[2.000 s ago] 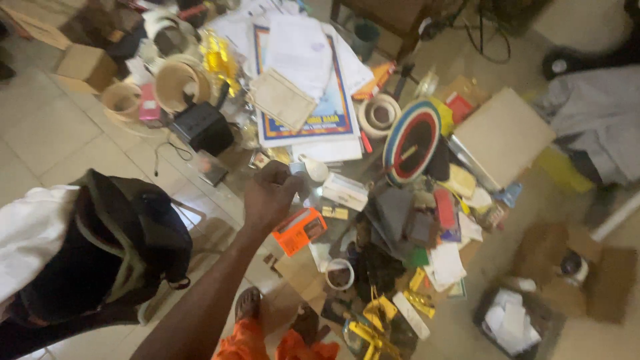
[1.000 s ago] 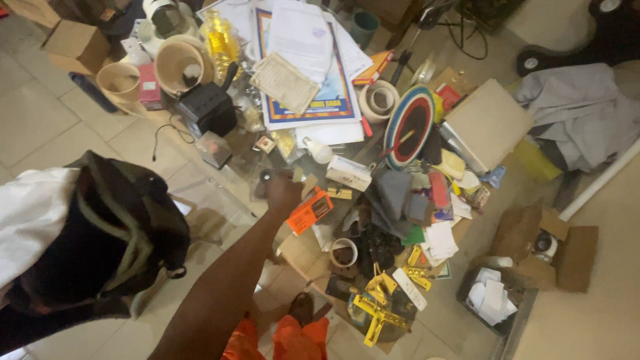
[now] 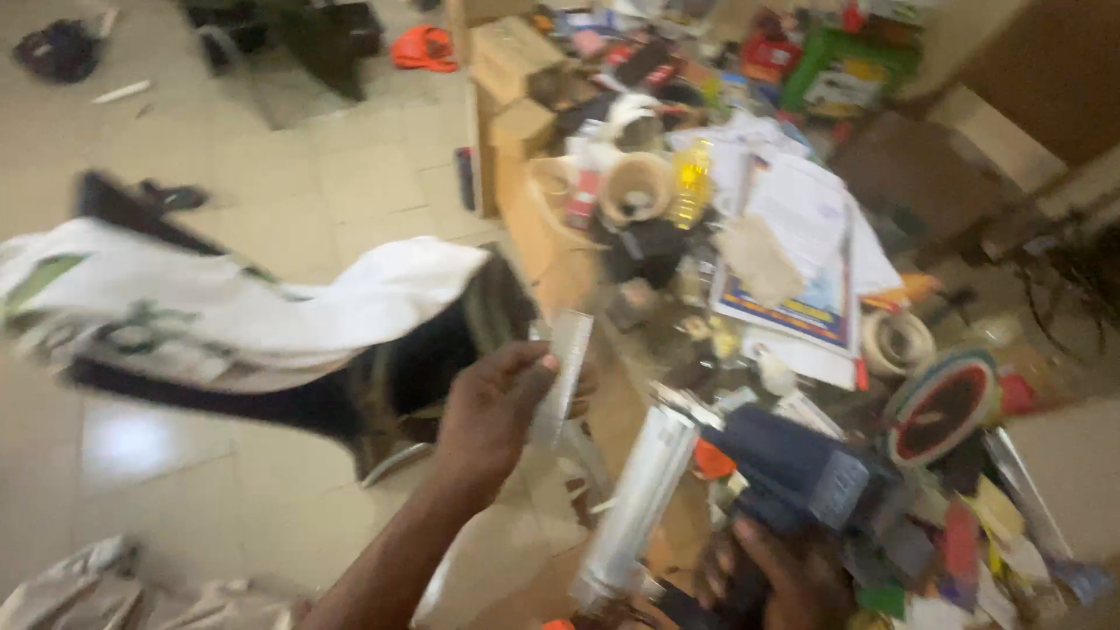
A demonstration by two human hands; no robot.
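My left hand (image 3: 499, 411), left of the cluttered table's edge, pinches a short, pale, flat strip (image 3: 564, 372) between thumb and fingers. To the lower right, my right hand (image 3: 774, 569) grips the handle of a dark blue power tool (image 3: 796, 468), which looks like a drill, though blur hides its details. The tool's body lies level above my right hand, its front end toward the left. Between both hands is a long whitish tube or rail (image 3: 637, 503), slanting near the tool's front; whether they touch cannot be told.
Tape rolls (image 3: 897, 339), papers (image 3: 796, 219), a yellow bottle (image 3: 691, 184) and a round red-and-white disc (image 3: 943, 407) crowd the table. Cardboard boxes (image 3: 516, 61) stand at its far left. A chair (image 3: 420, 350) with white cloth (image 3: 262, 306) is on the left, over the tiled floor.
Earlier, one hand was over the table near an orange box. Now both hands are in view, with the strip in the left and the blue tool in the right. The view has shifted left.
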